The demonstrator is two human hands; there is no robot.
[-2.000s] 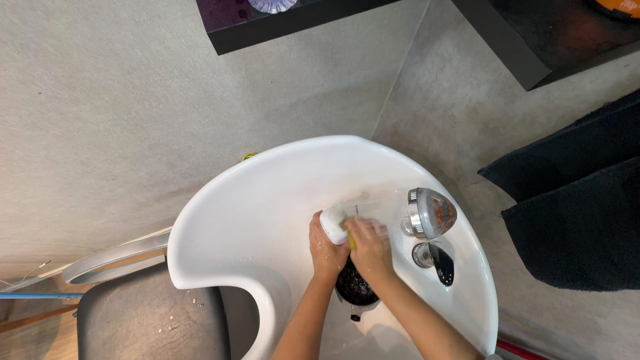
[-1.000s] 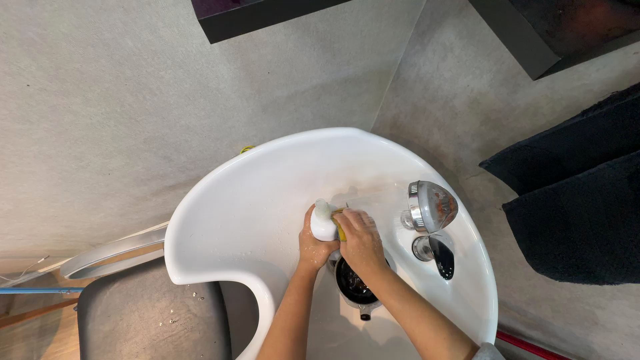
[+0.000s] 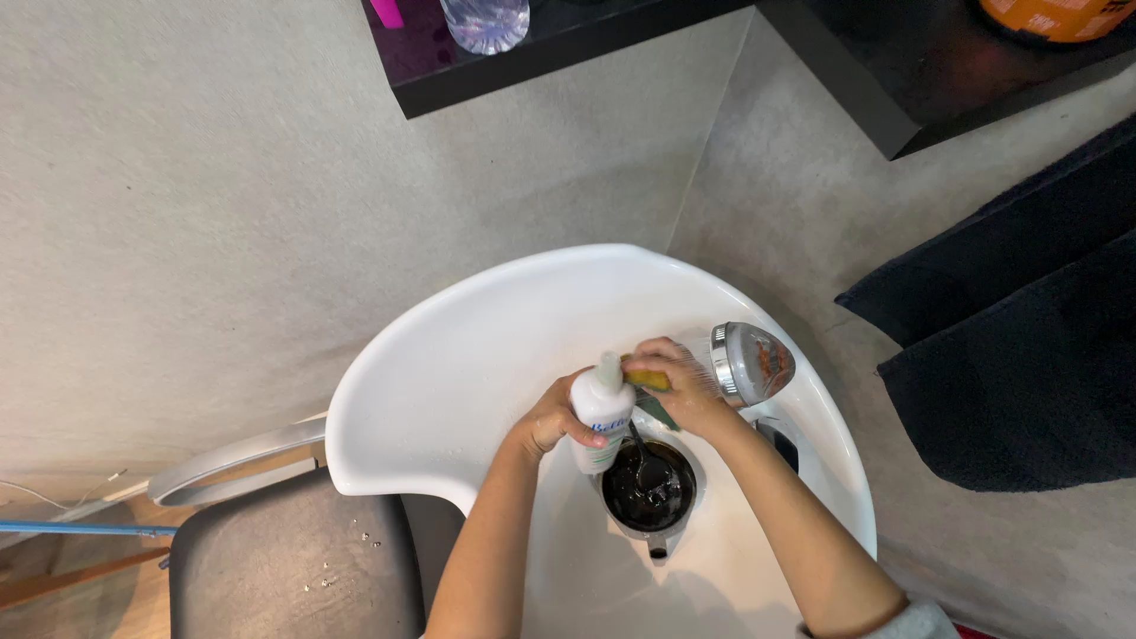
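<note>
My left hand (image 3: 552, 424) grips a white plastic bottle (image 3: 603, 399) with a pale nozzle, held over a white salon wash basin (image 3: 426, 417). Just right of the nozzle, my right hand (image 3: 679, 382) has a yellow-and-green sponge (image 3: 648, 380) between its fingers. Water sprays around that hand from a shower head (image 3: 754, 364) with a chrome collar at the basin's right side. Below the bottle a bowl (image 3: 657, 540) holds dark liquid and a dark spoon-like utensil (image 3: 652, 470). A green item partly shows under my right hand.
A black-padded chair (image 3: 293, 559) with a metal armrest (image 3: 240, 461) stands at the lower left. Dark towels (image 3: 1021, 390) hang at the right. Black shelves (image 3: 577, 53) above carry a clear container (image 3: 488, 22) and an orange container (image 3: 1056, 18). Part of a black fitting (image 3: 779, 444) shows behind my right forearm.
The bottle has turned in my left hand, so its nozzle and printed side now show. My right hand with the sponge has moved from the bottle's side to beside the nozzle.
</note>
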